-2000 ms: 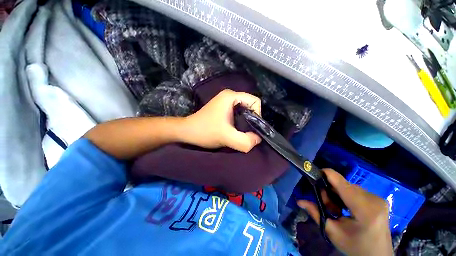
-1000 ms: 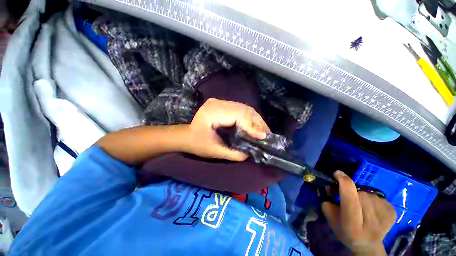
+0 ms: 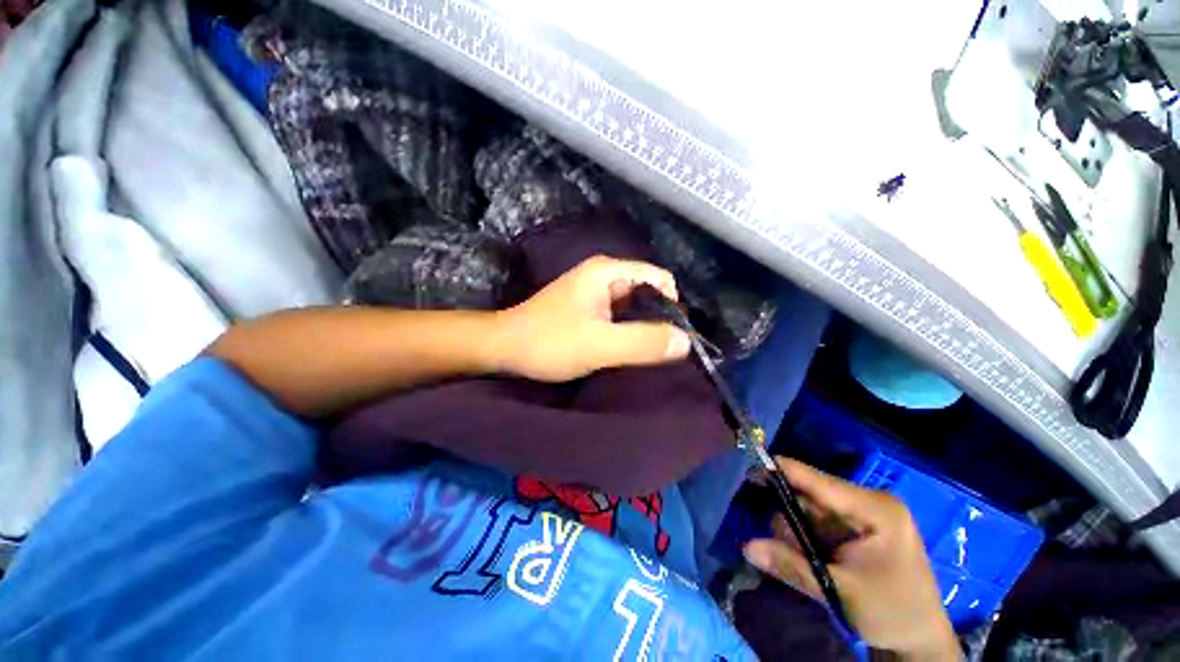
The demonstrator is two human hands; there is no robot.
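My left hand (image 3: pixel 589 321) pinches a dark edge of the maroon garment piece (image 3: pixel 518 427) on the lap. My right hand (image 3: pixel 861 556) holds the black fabric scissors (image 3: pixel 792 498) by the handles. The scissors are seen nearly edge-on, so I cannot tell how far the blades are apart. Their tips are at the pinched cloth beside my left fingertips. Plaid fabric (image 3: pixel 434 268) lies bunched behind the left hand.
The white table has a ruler edge (image 3: pixel 828 246), a dark thread clump (image 3: pixel 892 186), a yellow tool (image 3: pixel 1057 285), a green tool (image 3: pixel 1093 274) and a black strap (image 3: pixel 1139 343). Pale garments (image 3: pixel 155 259) hang at left. A blue crate (image 3: pixel 951 517) is at right.
The left hand has tilted back up and the plaid strip at its fingertips no longer shows. The right hand and scissors have moved left, and the scissors have turned steeper and edge-on. The view has shifted.
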